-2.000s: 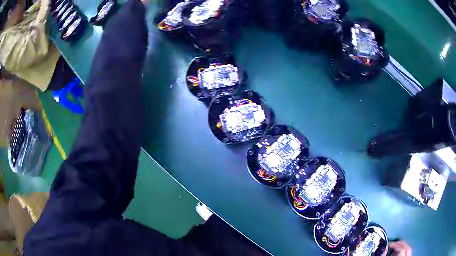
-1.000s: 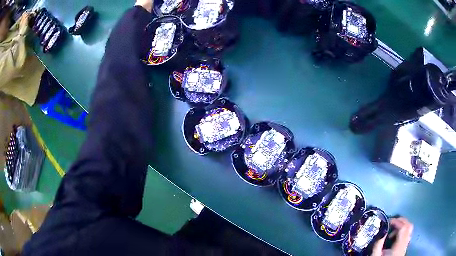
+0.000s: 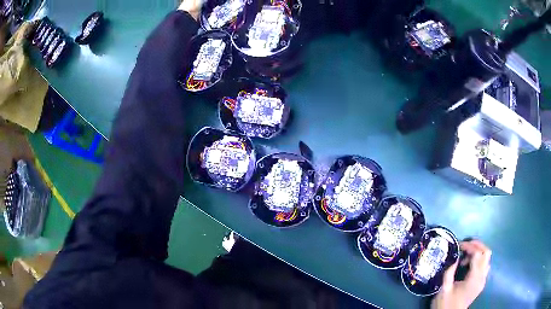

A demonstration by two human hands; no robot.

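Note:
Several round black housings [image 3: 281,189] with silvery circuit boards and coloured wires form a curved row from top left to bottom right, many touching. My right hand [image 3: 468,273], at the bottom right, has its thumb and fingers around the outer side of the end housing [image 3: 430,261]. My left hand [image 3: 192,7] is cut off by the top edge, beside the upper-left housing [image 3: 223,12]; its fingers are mostly hidden. My dark left sleeve crosses the left side.
A white screw feeder [image 3: 487,156] stands at right, with blurred dark shapes beside it. Another housing [image 3: 430,35] lies at upper right. Narrow-looking black housings [image 3: 51,42] line the upper left. Beyond the bench edge are a blue stool [image 3: 75,137] and a carton.
The lower row has closed up and bunched nearer the front bench edge. My right hand has come further into view and moved slightly left with the end housing. More of the feeder shows.

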